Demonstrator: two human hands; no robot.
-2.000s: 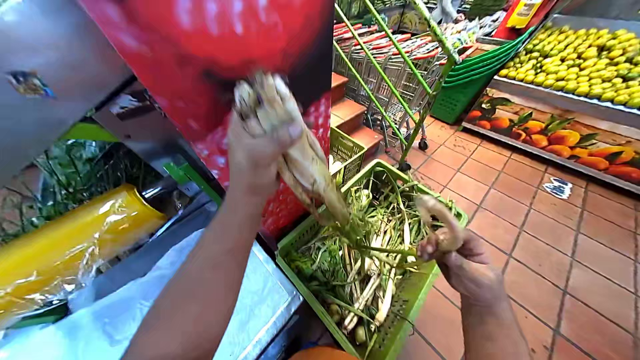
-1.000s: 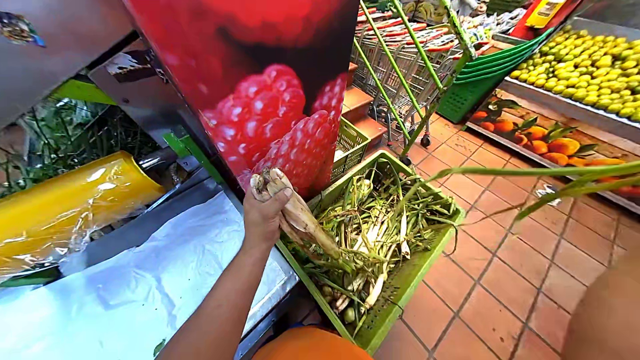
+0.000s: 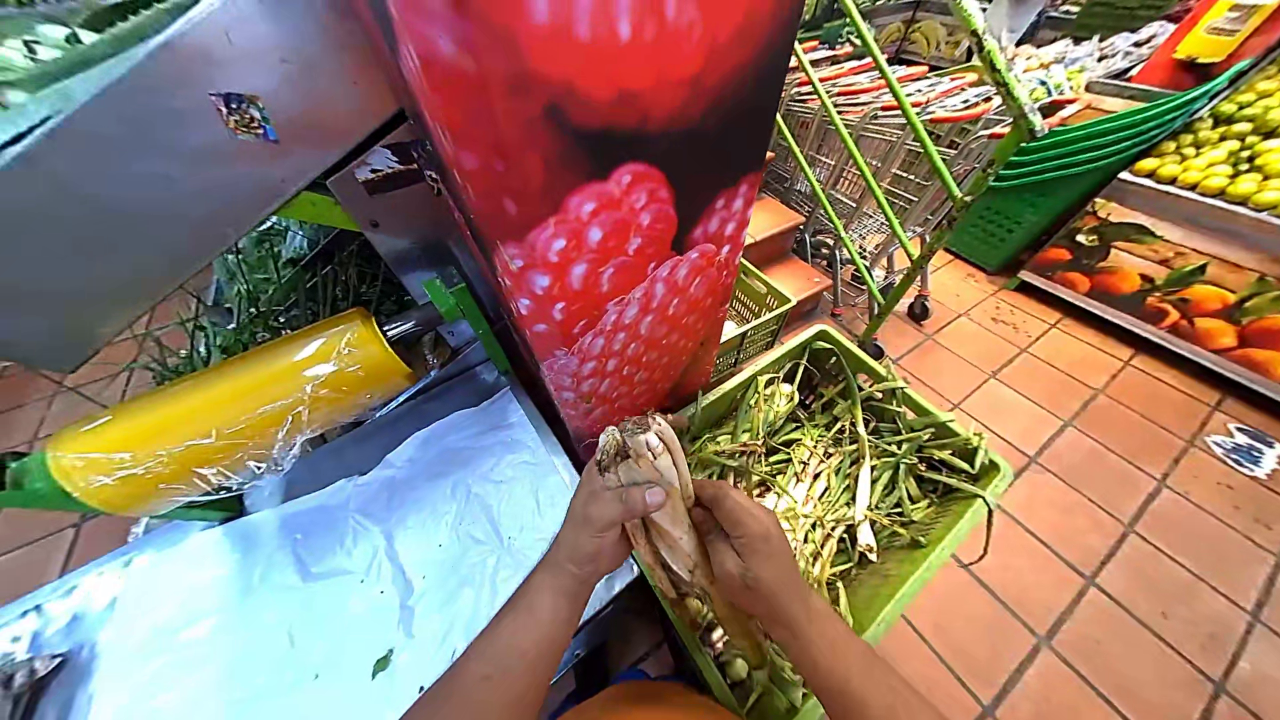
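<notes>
A bundle of pale stalks with root ends, which look like long green onions, is held upright at a tilt over the near left edge of a green plastic crate. My left hand grips its upper part, thumb across the front. My right hand lies against the bundle's right side, fingers curled; whether it grips firmly is partly hidden. Loose green leaves and pale stalk scraps fill the crate behind and right of my hands.
Left stands a table covered with white plastic, with a yellow roll of cling film behind it. A raspberry-print panel rises ahead. Beyond are shopping carts, green baskets and a yellow-green fruit display. Tiled floor lies right.
My right hand, away to the right of the bundle earlier, has come in against it. A long green leaf seen at the right one second ago is out of view. My left hand keeps the bundle.
</notes>
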